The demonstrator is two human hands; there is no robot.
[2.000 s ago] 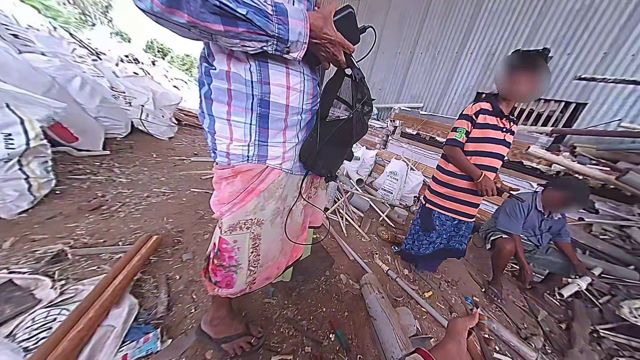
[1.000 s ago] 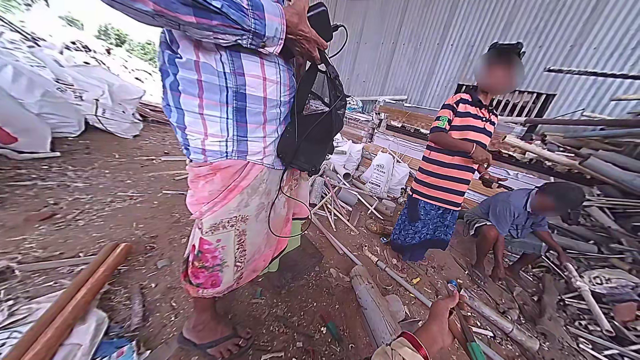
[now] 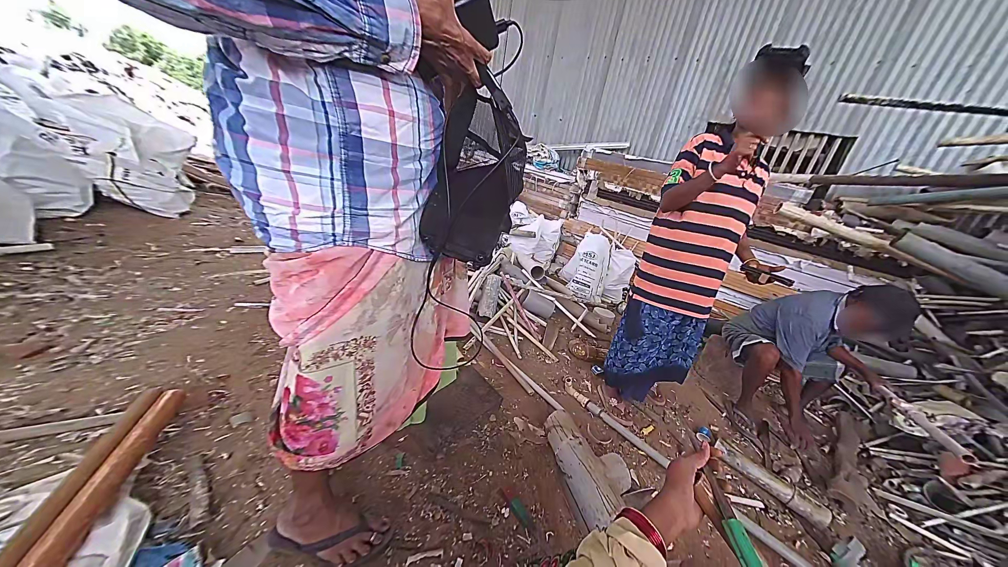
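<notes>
My left hand (image 3: 679,494), with red bangles at the wrist and a beige sleeve, reaches in from the bottom edge. Its fingers are curled about a slim piece with a blue tip (image 3: 703,433); what the piece is, I cannot tell. Against the right side of this hand lies a tool with a green handle (image 3: 740,542), and its dark, narrow part runs up beside the fingers. Whether the hand grips that tool too is unclear. Nothing of my right hand shows. A pale, thick pipe (image 3: 579,476) lies on the ground just left of my left hand.
A person in a plaid shirt (image 3: 331,150) stands close by, holding a black mesh bag (image 3: 476,189). Farther back stands a person in a striped shirt (image 3: 697,228). Another person crouches (image 3: 803,331) beside heaped pipes (image 3: 945,441). Brown poles (image 3: 102,480) lie lower left, below white sacks (image 3: 134,150).
The person in the striped shirt has raised one hand to the face. The crouching person now holds a pale pipe. My left hand remains near the green-handled tool.
</notes>
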